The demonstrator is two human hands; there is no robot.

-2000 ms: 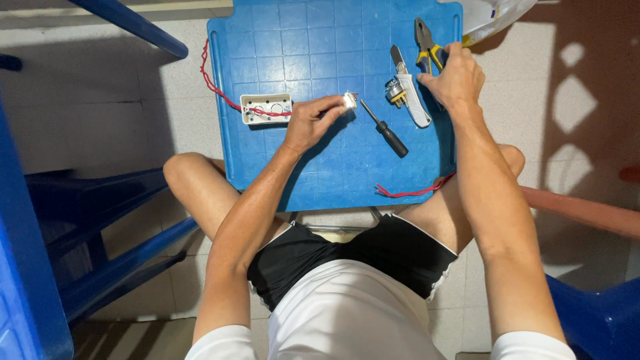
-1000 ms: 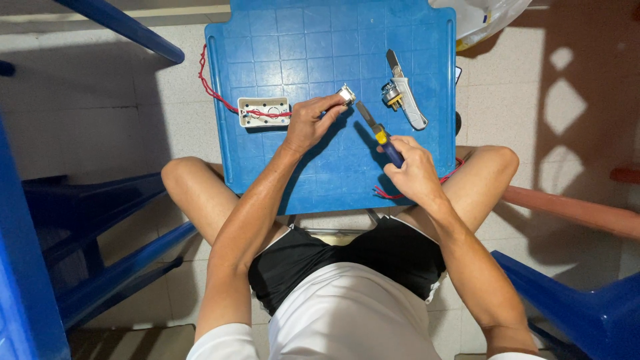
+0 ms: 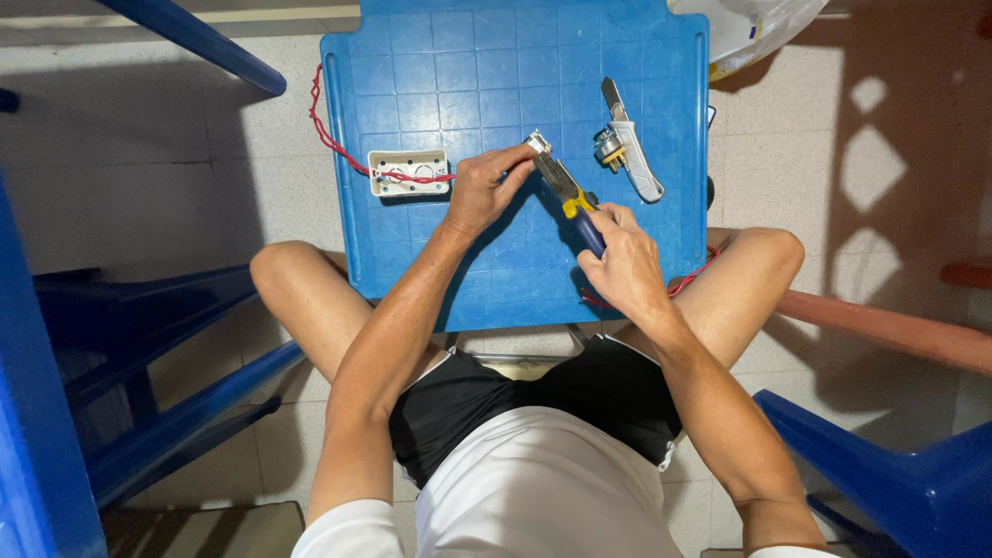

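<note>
My left hand point(image 3: 490, 187) pinches a small white electrical fitting point(image 3: 537, 142) above the blue plastic table point(image 3: 496, 298). In my right hand point(image 3: 626, 256) are pliers point(image 3: 570, 194) with blue and yellow handles; their jaws reach up to the fitting, and whether they grip it is hard to tell. Left of my left hand lies a white rectangular electrical box point(image 3: 409, 190). Red twisted wire point(image 3: 333, 142) runs over the table's left edge, through the box and towards my left hand. A grey-handled utility knife point(image 3: 642, 167) lies at the right, blade out, beside a round metal component with yellow parts point(image 3: 610, 147).
Another red wire point(image 3: 696, 273) lies at the table's lower right edge by my leg. Blue plastic furniture point(image 3: 46, 372) stands at the left, a blue chair point(image 3: 891, 473) at the lower right. A clear plastic bag point(image 3: 759, 31) sits beyond the table's upper right corner.
Two seconds ago my right hand was at the pliers at the table's upper right; it has carried them to the fitting. The dark-handled screwdriver seen then near the middle is now hidden or out of sight.
</note>
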